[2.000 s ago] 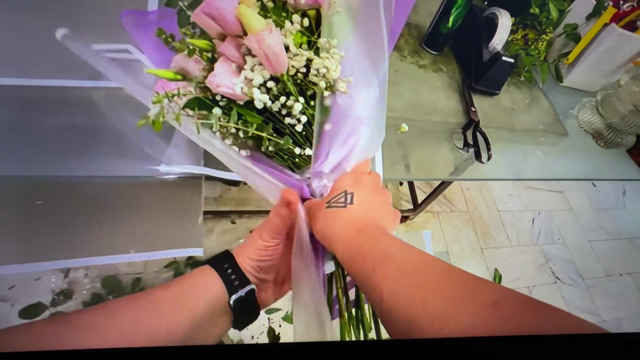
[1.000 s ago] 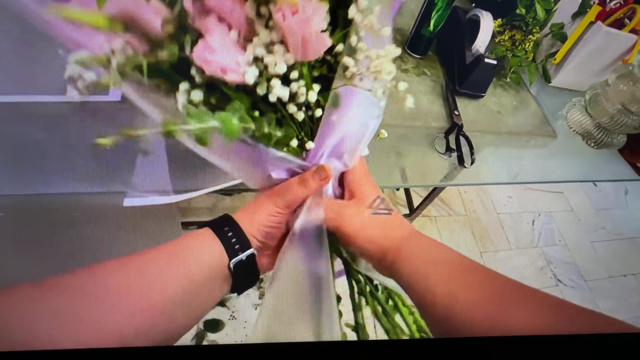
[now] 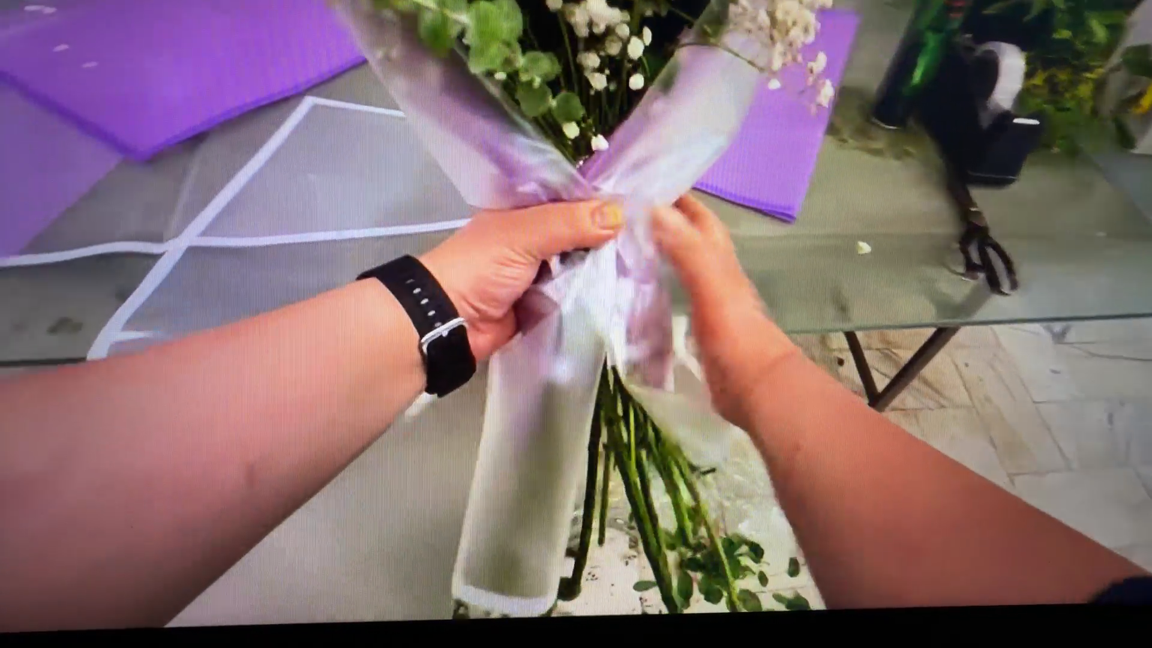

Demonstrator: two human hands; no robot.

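Observation:
A flower bouquet (image 3: pixel 589 63) with white baby's breath and round green leaves stands upright in the middle, cut off by the top edge. Translucent white and lilac wrapping (image 3: pixel 621 297) is gathered around its neck. My left hand (image 3: pixel 513 261), with a black watch strap at the wrist, grips this neck from the left, thumb across the front. At the right side of the same gathered wrapping is my right hand (image 3: pixel 706 270), its fingertips partly hidden and slightly blurred against the wrap. Green stems (image 3: pixel 643 486) fan out below both hands.
Purple wrapping sheets (image 3: pixel 207 72) and a translucent white-edged sheet (image 3: pixel 297 180) lie on the glass table (image 3: pixel 900 279). Black-handled scissors (image 3: pixel 985 252), a tape dispenser (image 3: pixel 999 135) and a green bottle (image 3: pixel 913 63) are at the right. Tiled floor (image 3: pixel 1035 405) shows past the table's edge.
The bouquet's pink flowers, seen earlier, are out of view. My left thumb now lies across the gathered wrap. My right hand has shifted from over the neck to its right side. Purple sheets have come into view.

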